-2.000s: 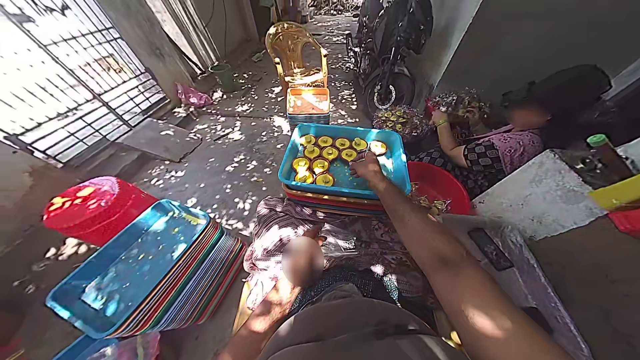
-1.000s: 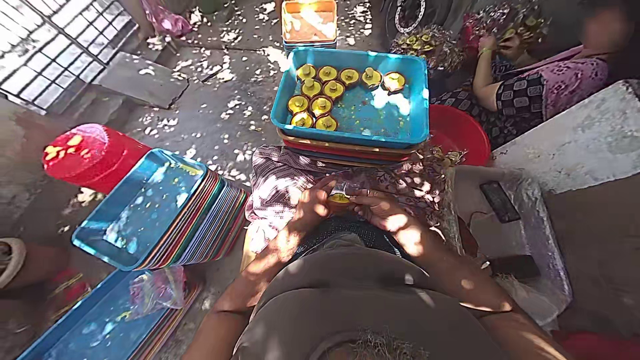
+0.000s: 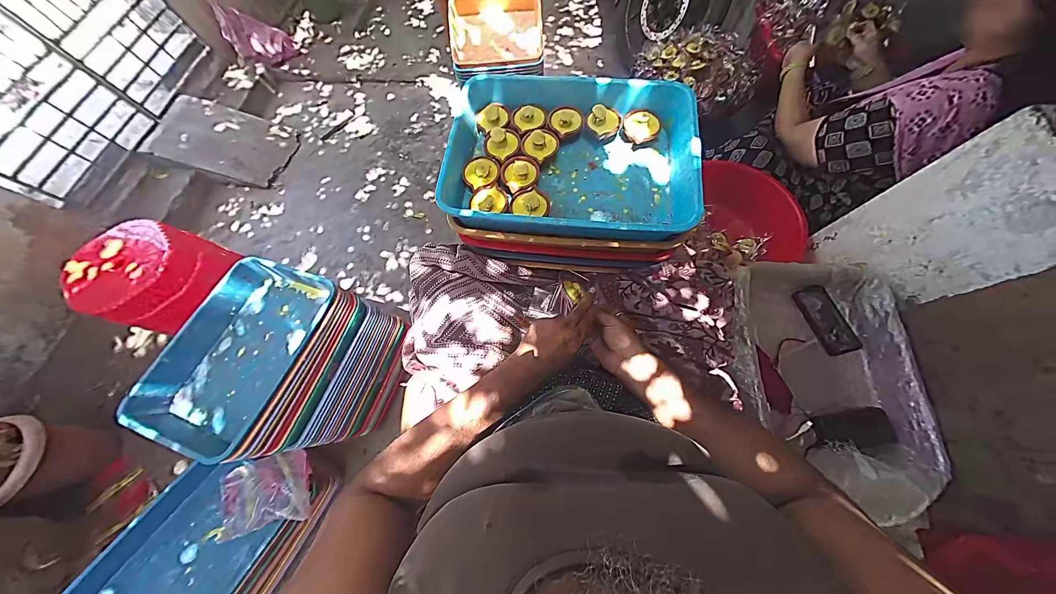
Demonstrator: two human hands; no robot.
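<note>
My left hand (image 3: 558,332) and my right hand (image 3: 615,337) meet over the lap. Between them and a little above is a small yellow piece (image 3: 572,290) in clear plastic wrapping (image 3: 544,302), gripped by my left hand. The right fingers are closed near it; what they pinch is too small to tell. Beyond my hands, a blue plastic tray (image 3: 569,216) tops a stack of trays. Several round yellow-topped pieces with dark rims and small knobs (image 3: 530,203) sit in its left part and along its far edge.
Stacked trays (image 3: 223,355) and a red tub (image 3: 148,272) stand at left. An orange tray (image 3: 495,33) lies beyond. At right are a red basin (image 3: 759,210), a bin holding a phone (image 3: 827,320), a pale ledge (image 3: 949,190) and a seated person (image 3: 891,124) handling wrapped pieces.
My right hand was at the tray two seconds ago and has come back to the lap beside my left hand. The yellow piece is now farther forward of my fingers than one second ago.
</note>
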